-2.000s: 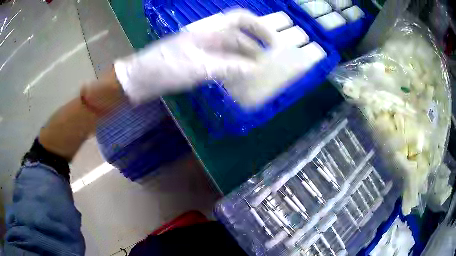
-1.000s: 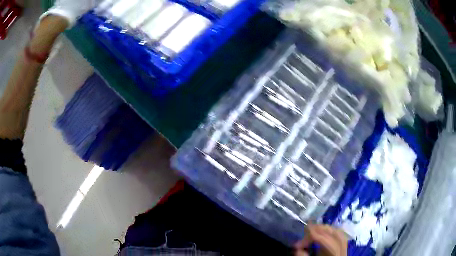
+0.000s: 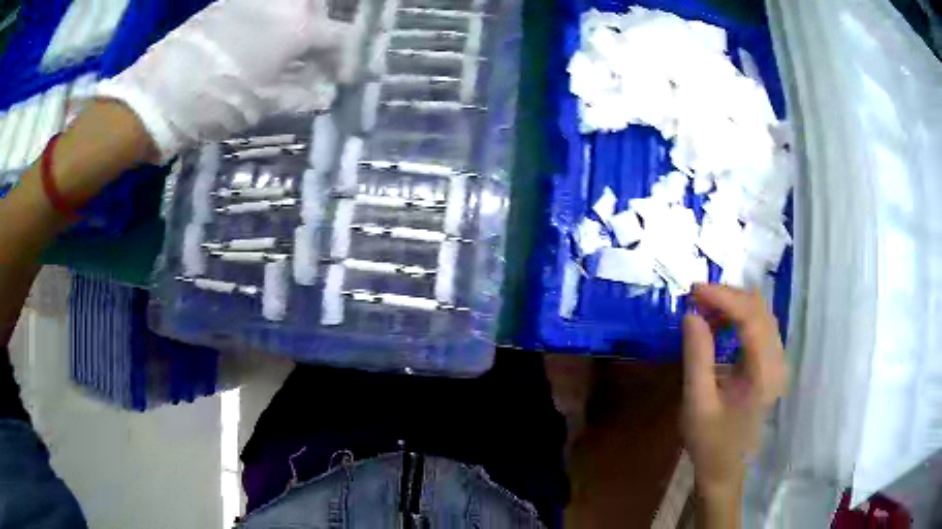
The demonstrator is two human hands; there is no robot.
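Observation:
The clear blister tray [image 3: 413, 346] lies in front of me with two columns of thin core rods [image 3: 398, 234] and white padded strips [image 3: 306, 240] at their ends. My left hand [image 3: 243, 72], in a thin white glove, is over the tray's upper left; its fingertips are blurred, and I cannot tell if they hold anything. The ribbed blue tray [image 3: 620, 336] to the right holds a loose heap of small white pieces [image 3: 677, 83]. My bare right hand [image 3: 733, 362] is at the heap's lower edge, thumb and index finger close to a white piece; a grip is not clear.
Blue trays with white housings [image 3: 36, 119] are at the upper left. A stack of ribbed blue trays [image 3: 134, 346] stands below the bench edge at left. Large stacked white sheets [image 3: 868, 258] fill the right side. My lap is below the trays.
The view has turned to the right. My gloved left hand has moved from the housings tray to the clear tray. My right hand has come from the clear tray's lower edge to the white pieces.

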